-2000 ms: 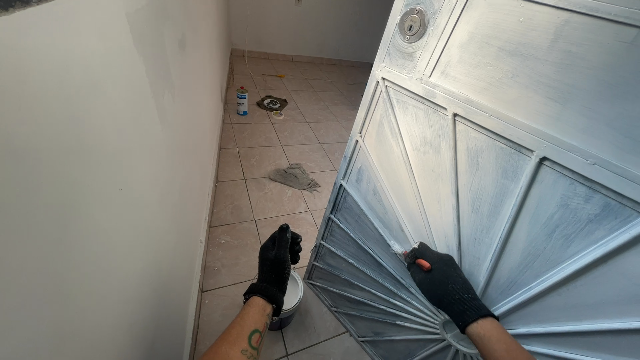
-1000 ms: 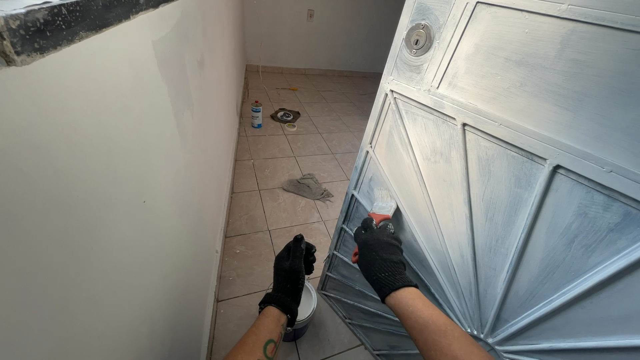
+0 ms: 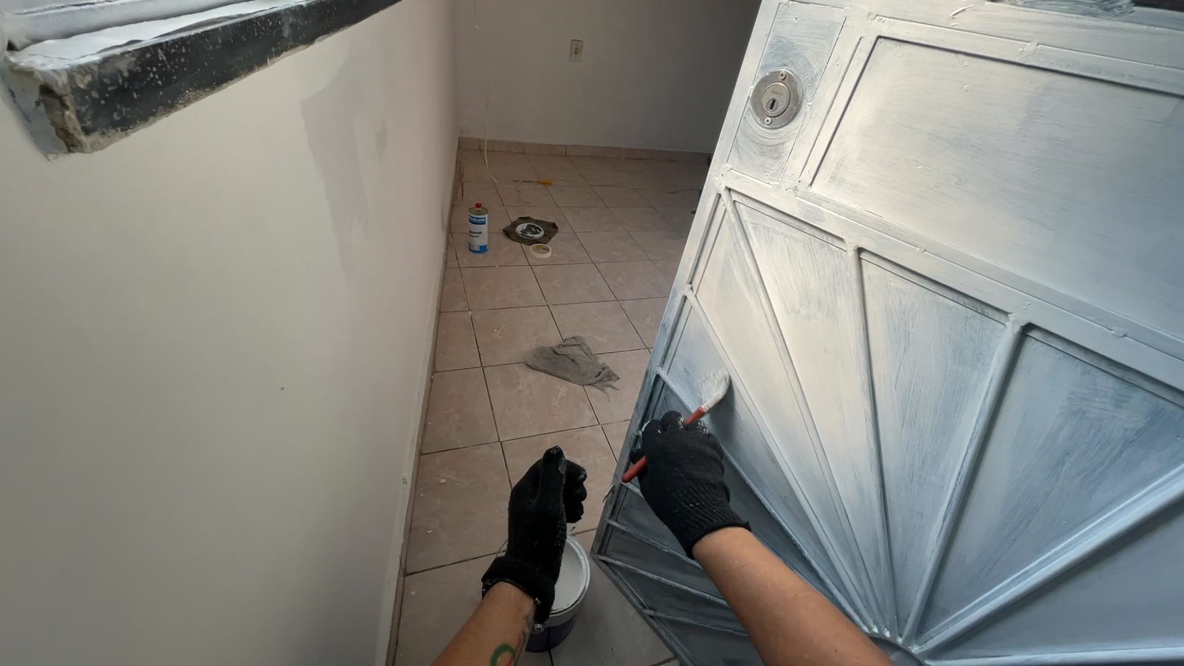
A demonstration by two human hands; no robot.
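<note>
My right hand (image 3: 686, 476), in a black knit glove, grips the red handle of a paintbrush (image 3: 713, 390). The brush's whitish bristles lie against a narrow panel of the metal door (image 3: 943, 370), whose raised ribs fan out from its lower part. Streaky white paint covers the upper panels; the lower left ones look darker and greyer. My left hand (image 3: 539, 518), gloved in black too, is raised with fingers curled in front of a paint can (image 3: 572, 592) with white paint inside. The left hand and wrist hide part of the can, so whether that hand holds anything is unclear.
A grey rag (image 3: 572, 362) lies on the tiled floor. Farther back are a solvent-type can (image 3: 477, 229), a dark lid-like item (image 3: 530, 230) and a roll of tape (image 3: 540, 251). A white wall (image 3: 222, 370) with a dark ledge (image 3: 185, 83) runs along the left. The door has a round lock (image 3: 776, 98).
My right hand and the brush have moved from the lower fan ribs to a panel near the door's left edge. My left hand keeps its curled pose by the paint can.
</note>
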